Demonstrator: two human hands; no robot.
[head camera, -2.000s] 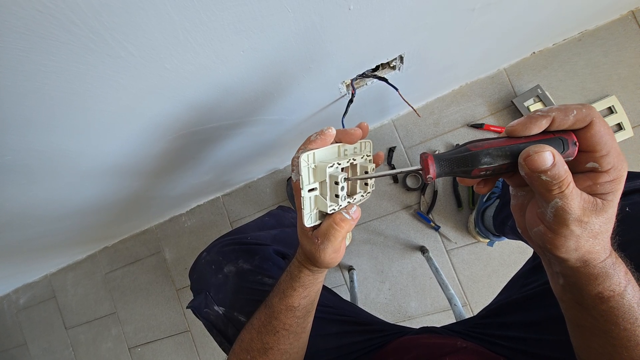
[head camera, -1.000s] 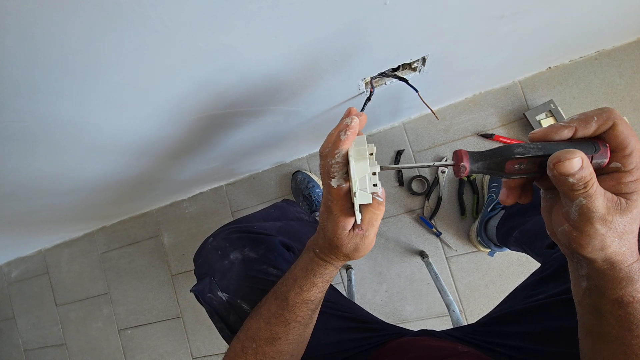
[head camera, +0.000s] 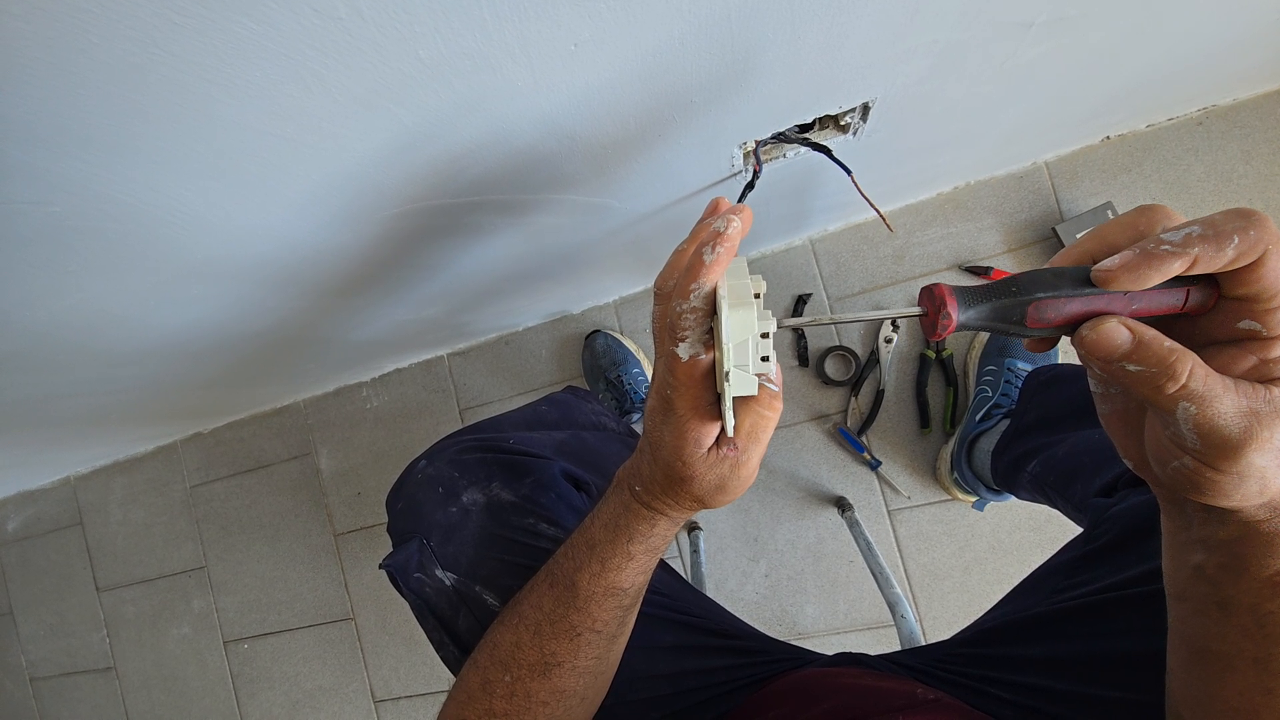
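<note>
My left hand (head camera: 700, 400) holds a cream plastic electrical wall socket module (head camera: 742, 335) edge-on, its back with the terminals facing right. A screwdriver (head camera: 1050, 302) with a black and red handle lies in my right hand (head camera: 1190, 370), its shaft level and its tip at the module's terminal side. Whether the tip sits in a screw cannot be told. Behind my left fingertips, electrical wires (head camera: 810, 145) come out of a rectangular wall box opening (head camera: 850, 120); one ends in bare copper.
On the tiled floor (head camera: 790, 560) lie a roll of black tape (head camera: 838, 365), pliers (head camera: 884, 365), green-and-black cutters (head camera: 937, 385), a small blue screwdriver (head camera: 858, 446), a red-handled tool (head camera: 985, 271) and a grey plate (head camera: 1084, 222). Metal stool legs (head camera: 880, 570) stand between my shoes.
Two seconds ago the module's terminal face was turned toward the camera; my left hand has since turned it edge-on. The screwdriver has stayed in my right hand.
</note>
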